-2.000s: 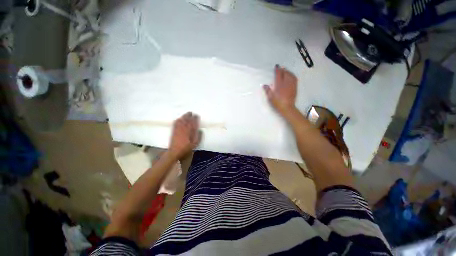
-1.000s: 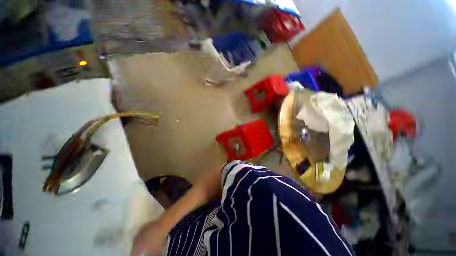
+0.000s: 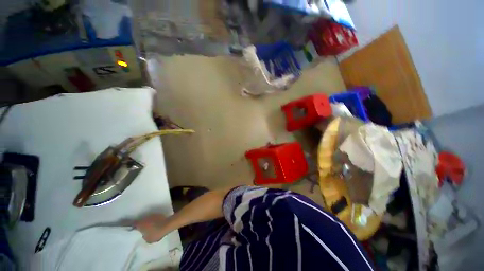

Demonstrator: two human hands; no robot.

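Observation:
A white garment piece (image 3: 98, 249) lies on the white table (image 3: 42, 119) at the lower left, cut off by the bottom edge. My right hand (image 3: 153, 228) is at its upper right corner, near the table's edge. The fingers are blurred and point left; whether they pinch the cloth cannot be told. My left hand is out of the picture. The silver steam iron (image 3: 109, 177) with a brown-orange handle lies beyond the cloth, beside two dark prongs (image 3: 80, 172). Small black snips (image 3: 43, 240) lie left of the cloth.
A second iron (image 3: 20, 193) sits on a dark pad at the far left. A tan hose (image 3: 159, 133) runs off the table. Two red stools (image 3: 279, 163) stand on the floor. A round wooden-rimmed container (image 3: 328, 174) with cream cloth (image 3: 377, 156) is at the right.
The view has swung right from the table's front to the floor and stools. My left hand has left the picture. Since one second ago, my right hand has come further into view, with the cloth beside it.

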